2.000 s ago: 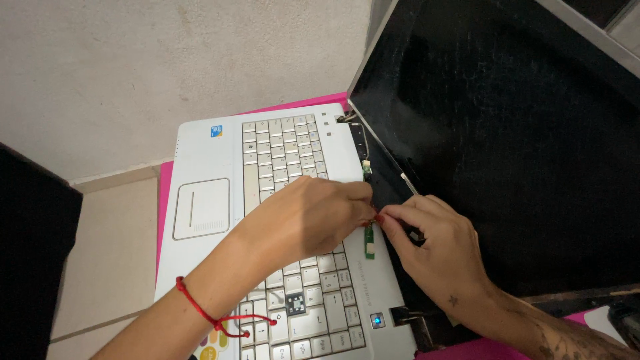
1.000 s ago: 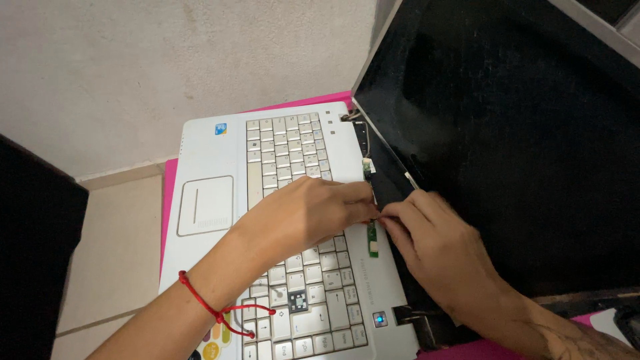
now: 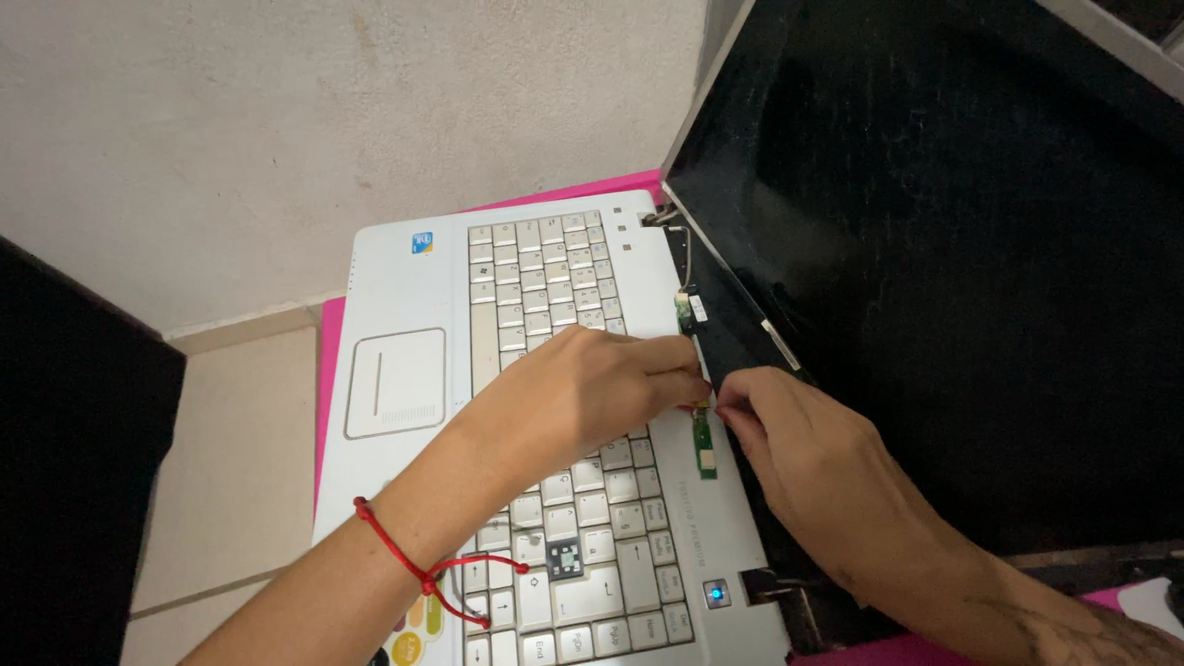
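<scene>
A white laptop (image 3: 647, 518) lies open and turned sideways, its screen panel (image 3: 925, 231) to the right. Along the hinge edge lies a narrow green circuit board (image 3: 706, 453), with a small white connector on it. My left hand (image 3: 592, 388) reaches across the keyboard, its fingertips pinched at the upper end of this board. From the right, my right hand (image 3: 805, 453) meets it there, thumb and forefinger together close by. What the fingertips grip is too small and hidden to tell. One key position shows a dark bare switch (image 3: 565, 560). The power button (image 3: 717, 594) glows blue.
A pink surface (image 3: 328, 388) shows under the laptop. A rough pale wall (image 3: 370, 111) stands behind, and a black object (image 3: 74, 444) is at the left. Thin cables run by the upper hinge (image 3: 686, 259). A white object (image 3: 1147, 606) lies at the lower right.
Both hands stay at the same spot on the board. The right hand's fingers have shifted slightly, and a small gap now shows between the two hands.
</scene>
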